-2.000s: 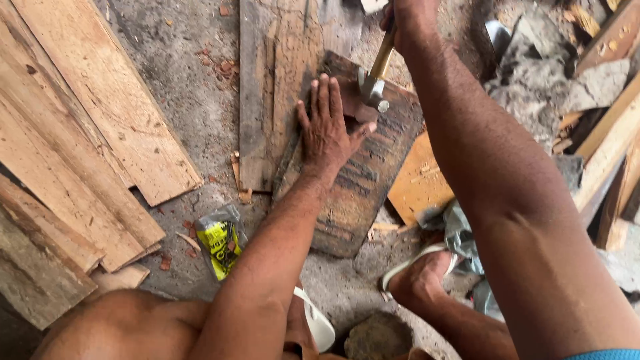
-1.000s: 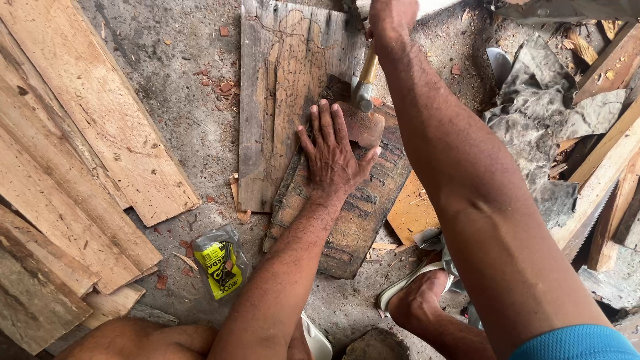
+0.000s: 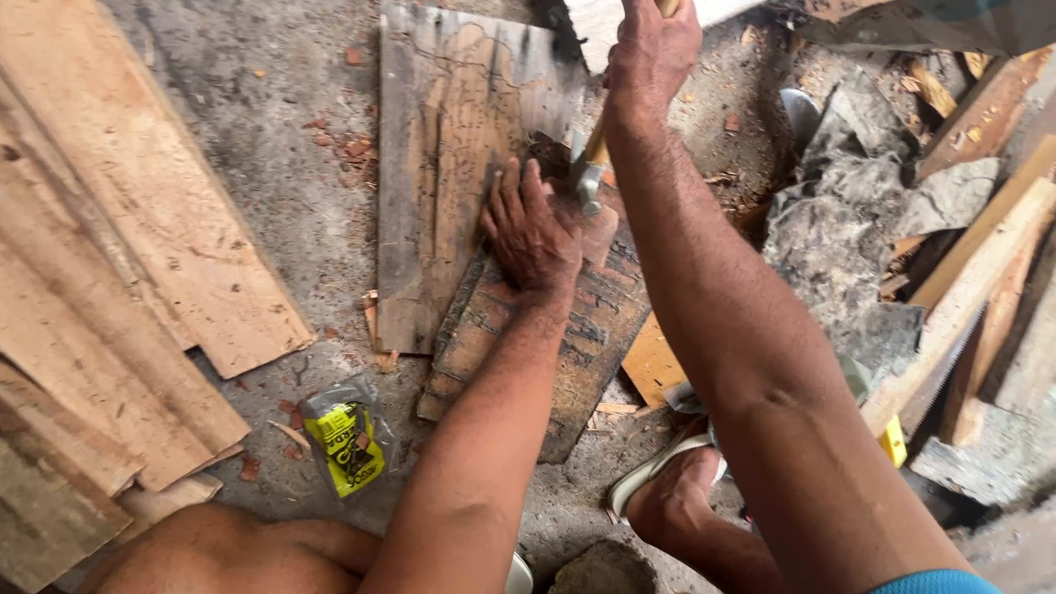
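My right hand grips the wooden handle of a claw hammer near the top of the view. The hammer's metal head is over a reddish-brown piece, its material unclear, just right of my left hand. My left hand is spread palm down on that piece; whether its hidden thumb grips it I cannot tell. Beneath lie a dark, scored wooden board set at a slant and a weathered grey-brown board flat on the floor.
Wooden planks are stacked at left. A yellow-labelled plastic packet lies on the concrete floor. Grey crumpled sheeting and wood offcuts are heaped at right, with a saw blade among them. My sandalled foot is lower right of the boards.
The hammer and my right hand have shifted relative to the left hand between frames. My left hand stays spread on the reddish-brown piece. The boards beneath have stayed together under it.
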